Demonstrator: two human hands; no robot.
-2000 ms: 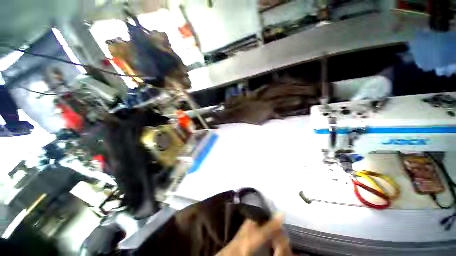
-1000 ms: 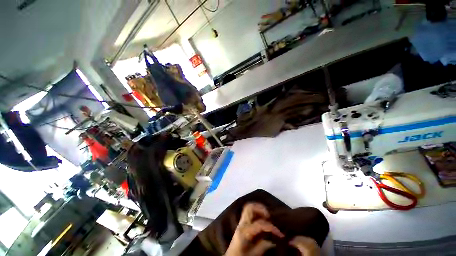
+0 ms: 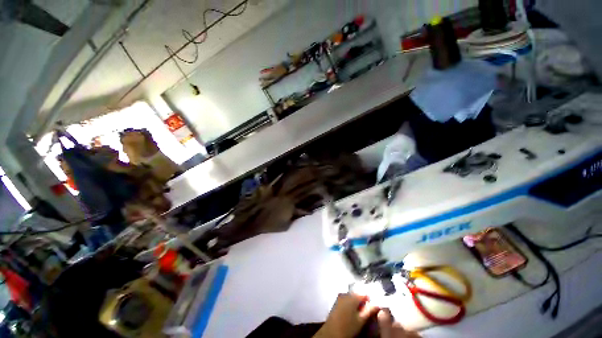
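The dark brown fabric piece (image 3: 280, 328) lies at the bottom edge, mostly cut off. My left hand (image 3: 344, 317) is on its right end, close below the needle area (image 3: 379, 272) of the white JACK sewing machine (image 3: 455, 214). My right hand (image 3: 391, 327) is beside it, blurred and cut off by the bottom edge. Both hands hold the brown cloth between bent fingers; the exact grip is hard to see. Scissors with red and yellow handles (image 3: 439, 294) lie right of the needle.
A lit smartphone (image 3: 496, 252) with black cables lies under the machine arm. A tray with a blue edge (image 3: 210, 300) is at the left. A brown cloth pile (image 3: 264, 210) lies behind the table. Light blue cloth (image 3: 455, 89) hangs behind the machine.
The view has swung right, showing more of the machine and phone. Both hands and the brown cloth have moved from the table's front edge toward the needle area.
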